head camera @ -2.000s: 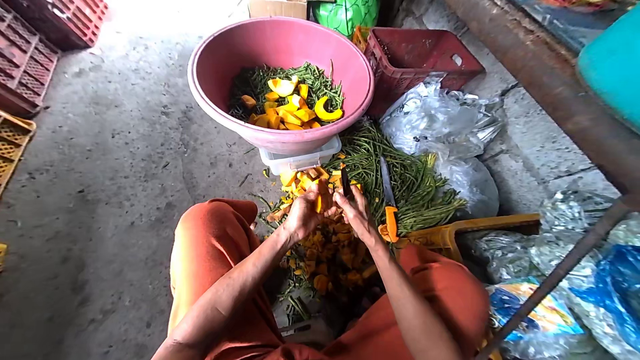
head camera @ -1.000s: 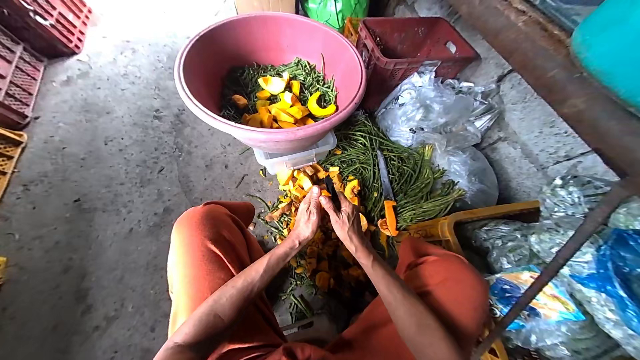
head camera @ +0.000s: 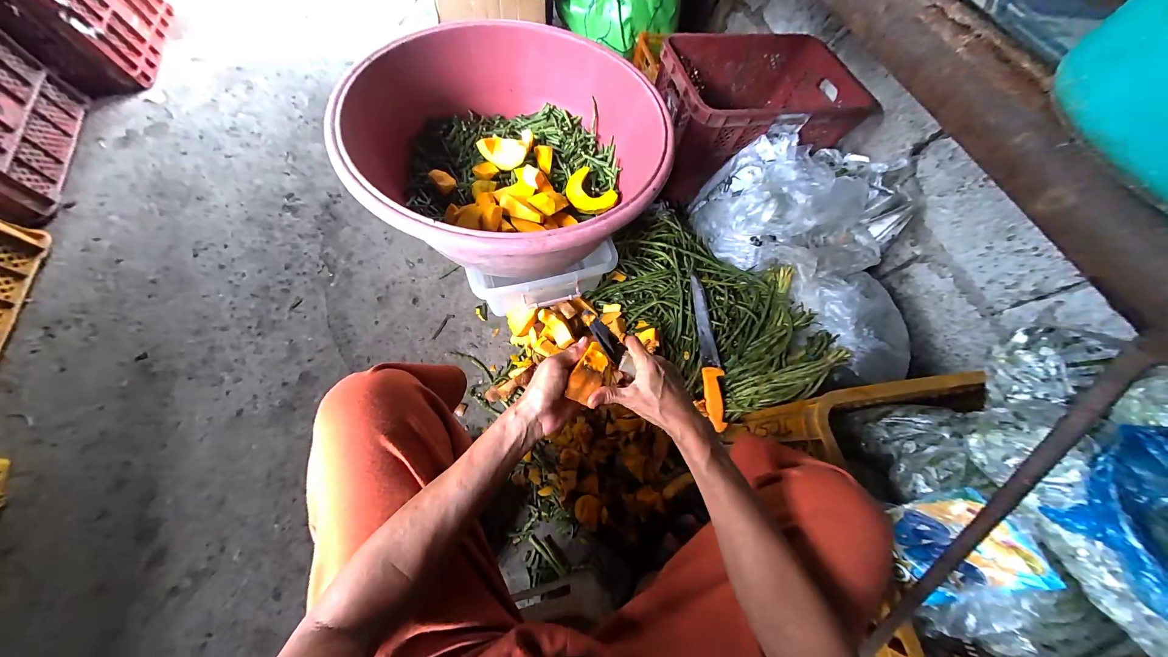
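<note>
My left hand point(head camera: 551, 392) grips a piece of orange squash point(head camera: 589, 372) with rind on it. A dark-bladed knife point(head camera: 603, 337) is in my right hand point(head camera: 650, 388), its blade angled up and left beside the piece; the fingers hide most of its handle. Cut squash pieces point(head camera: 554, 328) lie just beyond my hands, and a darker heap of squash scraps point(head camera: 620, 461) lies below them. To the right, an orange-handled knife point(head camera: 714, 397) rests on a pile of long green beans point(head camera: 757, 338). Ahead, a pink plastic basin point(head camera: 497, 246) holds cut beans and squash chunks point(head camera: 525, 196).
The basin stands over a clear plastic container point(head camera: 547, 285). A dark red crate point(head camera: 757, 109) and clear plastic bags point(head camera: 785, 201) stand behind the beans. A yellow crate point(head camera: 876, 394) is by my right knee, near a slanting metal bar point(head camera: 1013, 484). More crates point(head camera: 41, 119) line the left.
My hands were close together around the work; now they are slightly apart, with the squash piece plainly showing between them.
</note>
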